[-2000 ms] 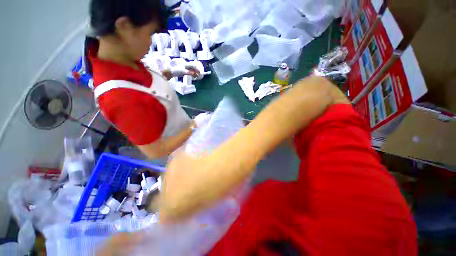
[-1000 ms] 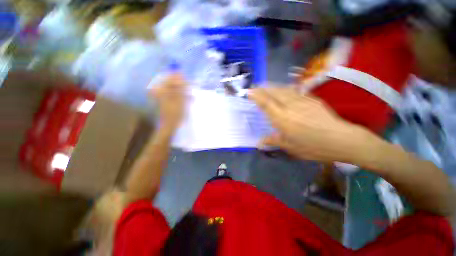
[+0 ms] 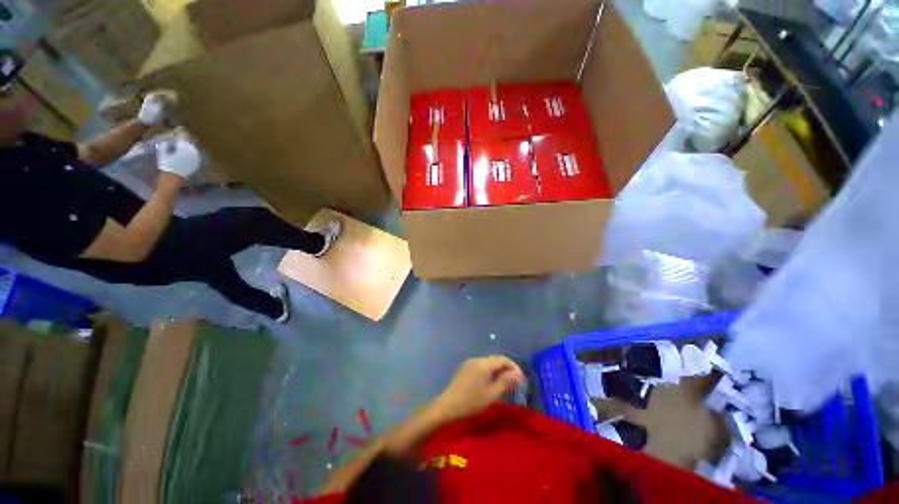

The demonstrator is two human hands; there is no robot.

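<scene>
My left hand (image 3: 483, 382) is bare and low in the centre, in front of my red shirt. Its fingers are curled together and nothing shows in them. My right hand is not visible. A blue turnover crate (image 3: 564, 389) stands at the lower right, just right of my left hand. It holds several white product units (image 3: 669, 361), some with black round ends. A whitish, blurred air-column bag (image 3: 823, 295) hangs over the crate's right side and hides part of it.
An open master carton (image 3: 508, 241) holds closed red boxes (image 3: 501, 169). A cardboard sheet (image 3: 350, 266) lies on the floor. A person in black (image 3: 108, 202) with white gloves stands left, beside a tall carton (image 3: 256, 113). Stacked cardboard (image 3: 148, 413) is lower left.
The view has swung to the master carton and crate. My right hand, which was over the white sheet, has left view. My left hand is now lower, near my body.
</scene>
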